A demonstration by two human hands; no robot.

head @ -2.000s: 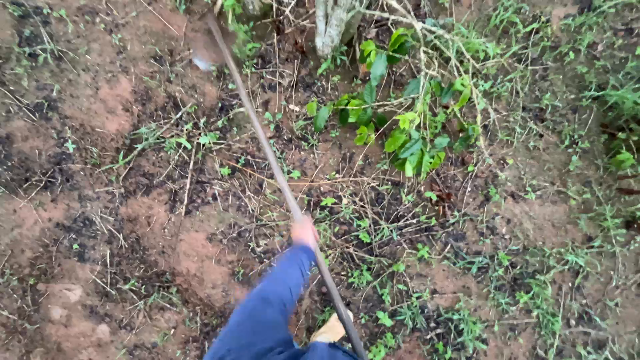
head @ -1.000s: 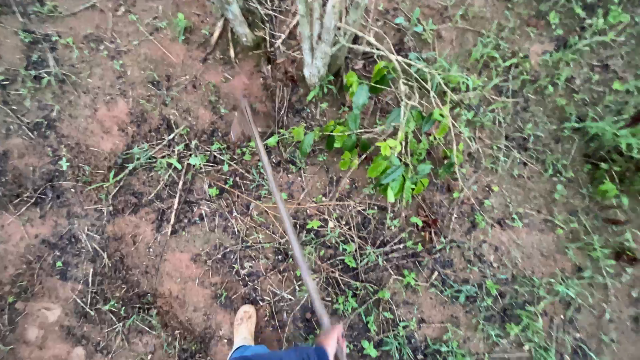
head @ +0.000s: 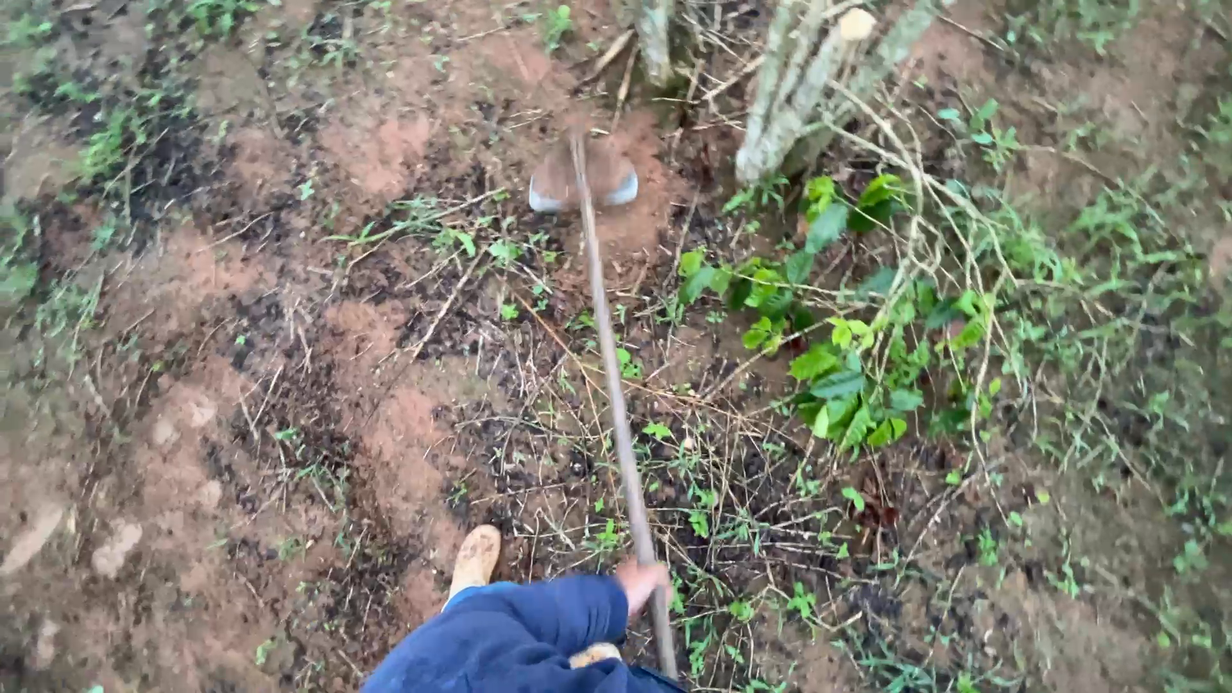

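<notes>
My left hand (head: 643,585), in a dark blue sleeve, is closed around the wooden handle of a hoe (head: 616,385). The handle runs up from the bottom edge to a wide metal blade (head: 582,183), soil-coloured with paler, shiny corners. That blade is at the reddish soil left of the pale stems; blur hides whether it touches the ground. My right hand is out of view, as is the lower end of the handle.
Pale woody stems (head: 794,87), one with a cut end, stand at the top. Leafy twigs (head: 842,385) droop right of the handle. Dry sticks and small weeds litter the soil. A light-coloured boot (head: 476,556) shows at lower left, part of another beside my sleeve.
Compared with two seconds ago, my left hand is lower in view and the handle stands more upright. The hoe blade, blurred before, now shows more clearly. My left hand stays on the handle.
</notes>
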